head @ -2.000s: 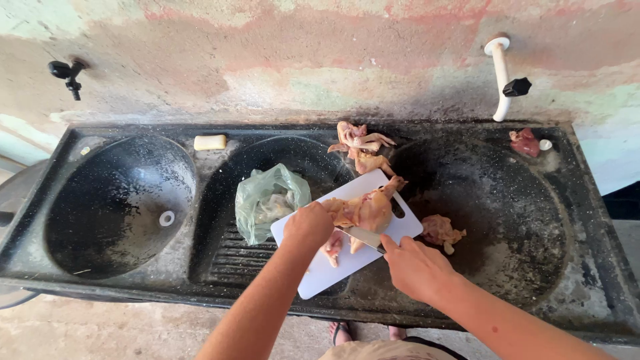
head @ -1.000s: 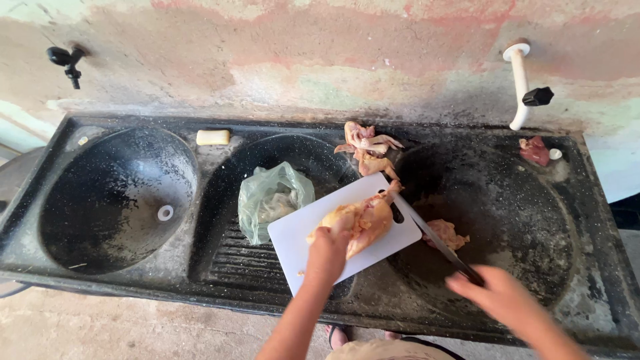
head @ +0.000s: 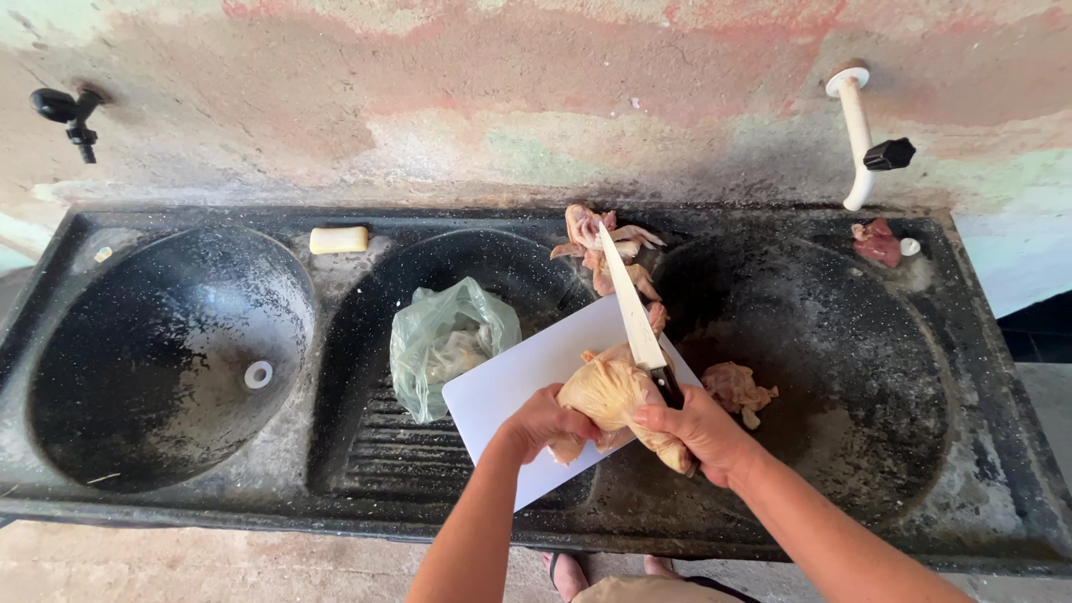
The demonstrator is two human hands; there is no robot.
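Observation:
A raw chicken carcass (head: 615, 389) is held over a white plastic cutting board (head: 519, 385), which lies across the sink divider. My left hand (head: 544, 423) grips the chicken's lower left part. My right hand (head: 703, 431) holds a kitchen knife (head: 628, 301) by its dark handle, blade pointing up and away, while its thumb and fingers also touch the right side of the chicken near a leg. Chicken pieces (head: 603, 243) lie on the rear ledge beyond the board. Another raw piece (head: 737, 392) rests in the right basin beside the board.
A greenish plastic bag (head: 452, 347) with contents sits in the ribbed middle basin. A bar of soap (head: 338, 239) lies on the ledge. Dark red meat (head: 877, 243) is at the back right, under a white tap (head: 856, 138). A black tap (head: 75, 117) is at left.
My right hand has come back from the right with the knife and now touches the chicken. The knife blade has swung to point toward the wall. The chicken has been turned on the board.

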